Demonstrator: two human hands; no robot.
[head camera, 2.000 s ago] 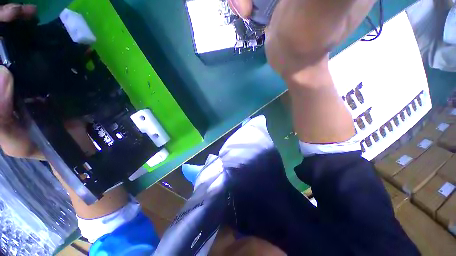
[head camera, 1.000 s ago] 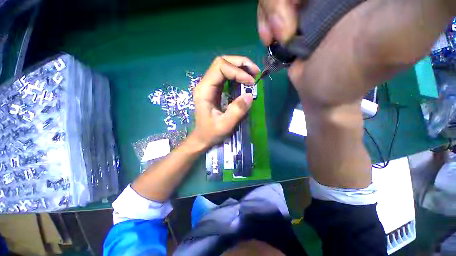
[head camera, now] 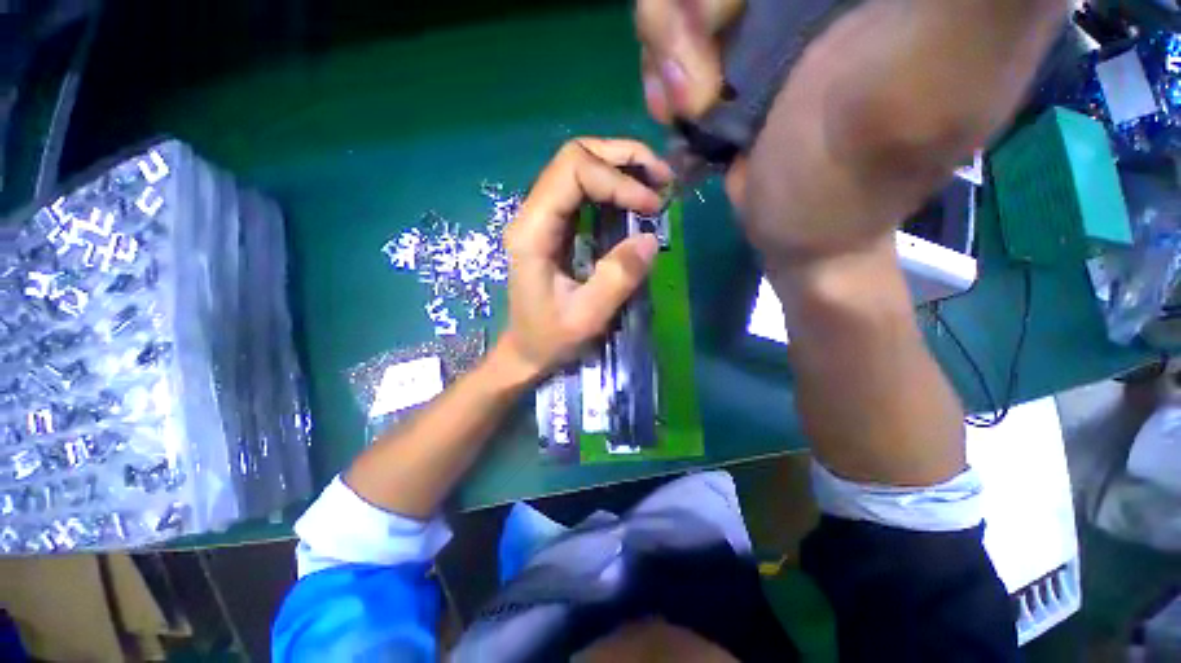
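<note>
A black housing [head camera: 631,376] lies lengthwise in the bright green jig [head camera: 677,350]. My left hand [head camera: 566,259] is at the housing's far end, thumb and forefinger around a small silver clip [head camera: 649,229] there. My right hand [head camera: 829,156] grips the dark grey electric screwdriver [head camera: 777,65], its nose pointing down beside my left fingertips. The bit's tip is blurred, and I cannot tell whether it touches the clip. A loose pile of silver clips [head camera: 456,255] and a clear bag with a white label [head camera: 405,387] lie left of the jig.
Stacked clear trays of clips [head camera: 104,350] stand at the far left. The white-grey screw feeder [head camera: 935,263] is partly behind my right arm, with a teal box [head camera: 1065,188] and a black cord [head camera: 974,376] beside it. A white tray [head camera: 1030,518] is below the bench edge at right.
The view has moved from a close look at the jig to the whole bench. My right hand and screwdriver have shifted slightly left over the last second; my left hand stays at the clip.
</note>
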